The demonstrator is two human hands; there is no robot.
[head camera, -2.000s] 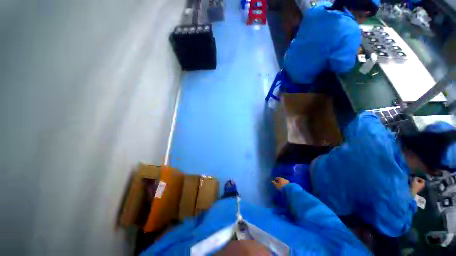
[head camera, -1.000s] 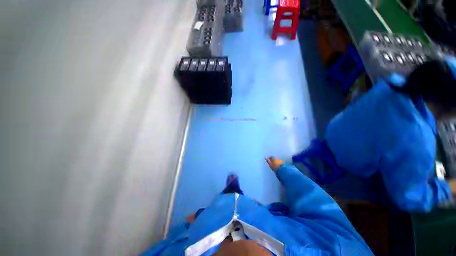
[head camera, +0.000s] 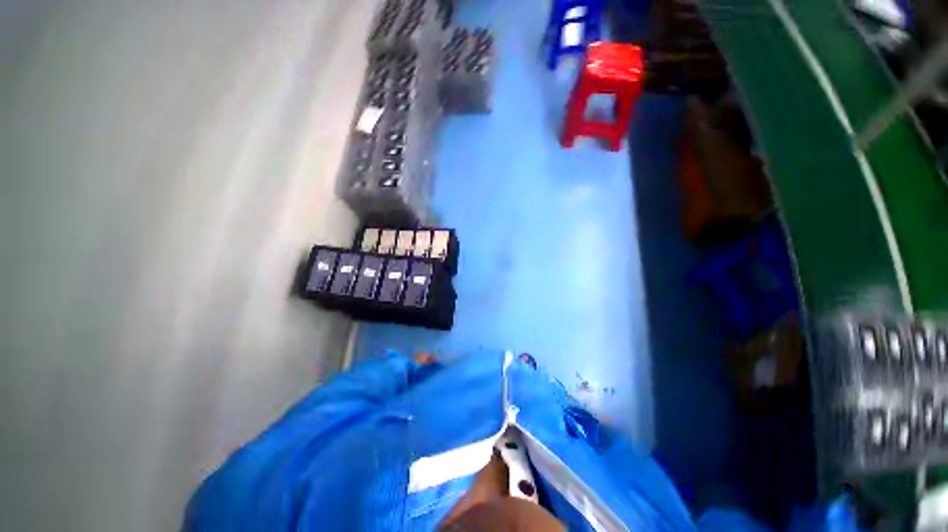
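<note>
Black trays [head camera: 379,283] with black units in them stand on the floor by the wall, just ahead of me. The units in the front row have small pale labels; the row behind looks cream-coloured. Only a small bit of my left hand [head camera: 424,358] shows at the end of the blue sleeve, near the trays' lower edge; its fingers cannot be made out. My right hand is not in view.
Tall stacks of clear trays [head camera: 400,135] line the wall, with a shorter stack [head camera: 467,68] beside them. A red stool [head camera: 605,94] stands ahead. A green bench [head camera: 800,156] at right holds filled clear trays [head camera: 894,390]; boxes lie under it.
The black trays, clear stacks and red stool now show lower and nearer. The seated co-worker at the right has left the view, as has my right hand. My left hand shows higher.
</note>
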